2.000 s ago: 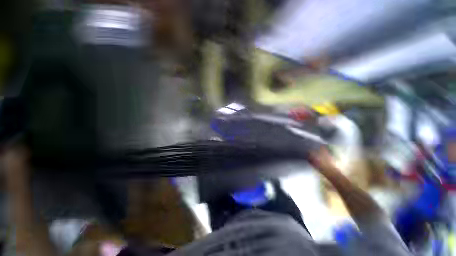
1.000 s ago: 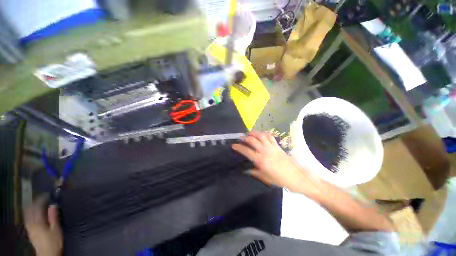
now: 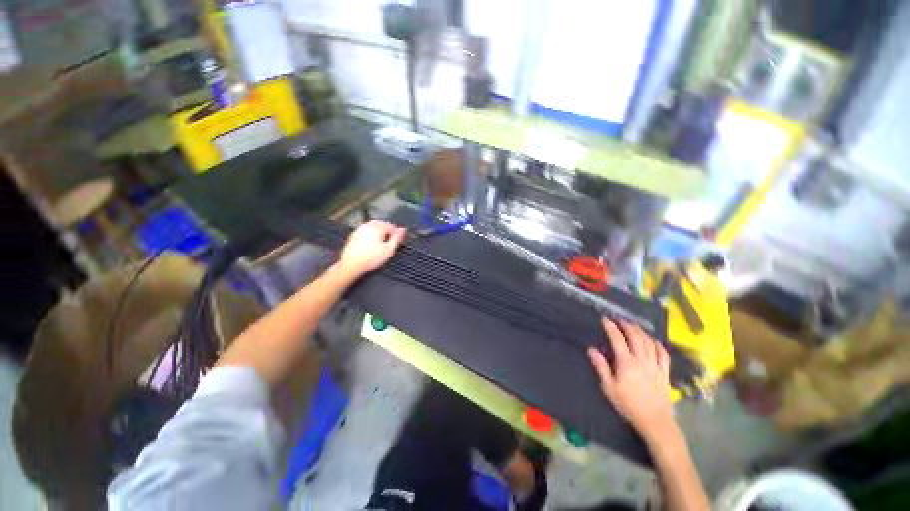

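Several thin black cables (image 3: pixel 449 281) lie side by side across the black-covered table (image 3: pixel 454 339). My left hand (image 3: pixel 373 246) is curled around the cables at the table's left end. My right hand (image 3: pixel 635 367) rests over the right end of the cables, fingers slightly spread and pointing at the mould side; no grip shows. A narrow silver bar (image 3: pixel 624 311) lies beyond the right fingertips, along the mould side. Small pegs on it are too blurred to tell.
Orange-red scissors (image 3: pixel 588 272) and blue-handled nippers (image 3: pixel 447 226) lie by the mould. The pale green press beam (image 3: pixel 589 158) spans above. Cables hang into a cardboard box (image 3: pixel 60 384) at left. A white bucket (image 3: pixel 793 494) is at lower right. Buttons line the table's front edge (image 3: pixel 454 384).
The view has swung left, showing the side table and box. My left hand has moved from beside the nippers onto the cables. My right hand has come off the silver bar's end.
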